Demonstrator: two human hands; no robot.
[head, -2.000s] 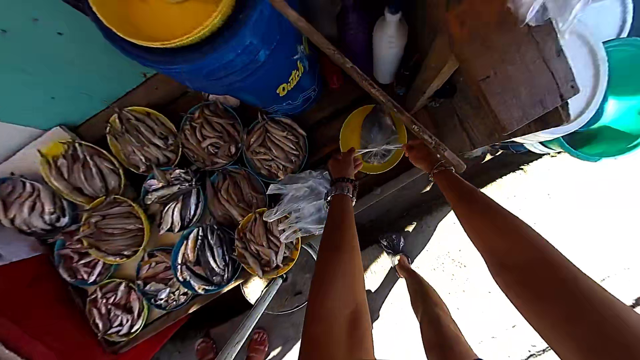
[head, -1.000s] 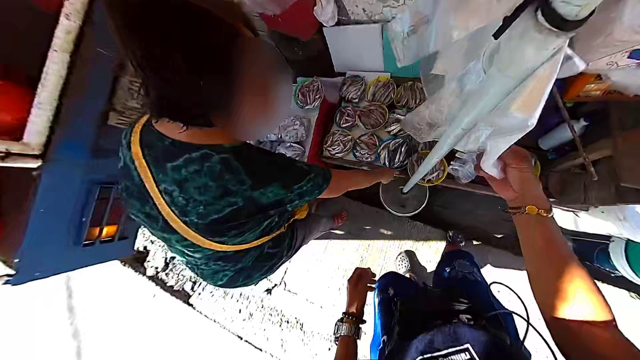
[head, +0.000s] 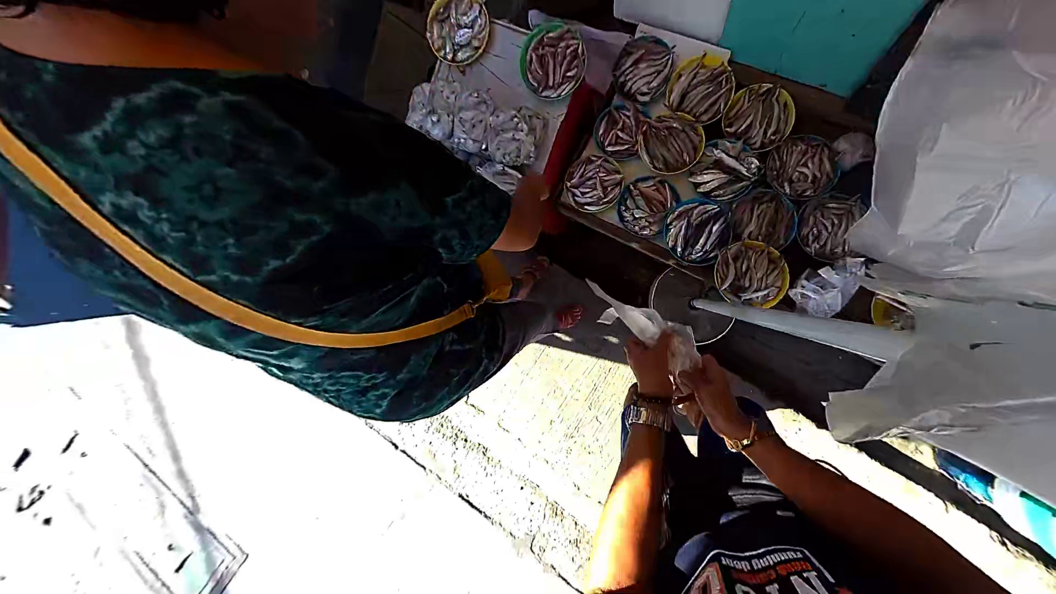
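My left hand (head: 651,363), with a metal-banded watch at its wrist, grips a thin white plastic bag (head: 643,322). Close beside it, on the right, my right hand (head: 714,399) is closed on the bag's lower part; a gold-coloured watch is on that wrist. The bag's crumpled end sticks out up and to the left. Beyond my hands, round baskets of small fish (head: 751,274) stand close together on a low table (head: 615,229). Whether the bag contains anything cannot be seen.
A person in a dark green top (head: 247,223) with a yellow strap stands at the left. A pale pole (head: 796,323) slants in from the right, under large hanging plastic sheets (head: 965,148). Filled clear bags (head: 474,120) lie on a white surface. Another crumpled bag (head: 827,289) lies beside the baskets.
One second ago my left hand was low and apart, while my right was raised at white plastic near the pole. Now both are together on the white bag. The view has shifted strongly.
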